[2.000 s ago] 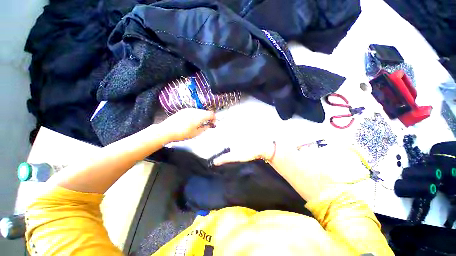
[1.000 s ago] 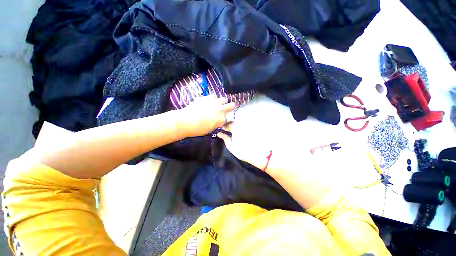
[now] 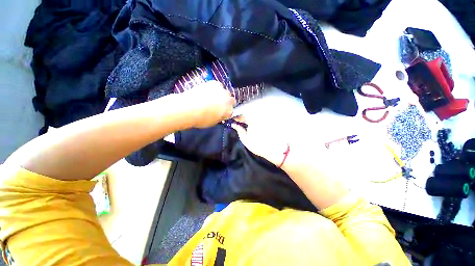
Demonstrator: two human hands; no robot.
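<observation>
A black garment piece (image 3: 203,141) lies over the table edge and my lap, with a pale stitch line down it. My right hand (image 3: 256,139), with a red band at the wrist, pinches its dark upper edge at the fingertips. My left hand (image 3: 212,106) is bent close above that edge, beside my right fingertips; glare and its own fingers hide what it pinches. A needle or thread cannot be made out. The striped maroon-and-white bundle (image 3: 249,93) is just behind my left hand, partly covered by it.
A black jacket (image 3: 245,47) is heaped at the back. On the white table (image 3: 307,122) at right are red-handled cutters (image 3: 373,103), a small reddish tool (image 3: 341,141), yellow-handled pliers (image 3: 400,162), a glittery pile (image 3: 410,130), a red stand (image 3: 440,88) and black cones (image 3: 449,179).
My left hand has come down and right from the striped bundle to my right hand. The black piece has been lifted up to my fingertips, showing more over the table edge. The view has shifted slightly.
</observation>
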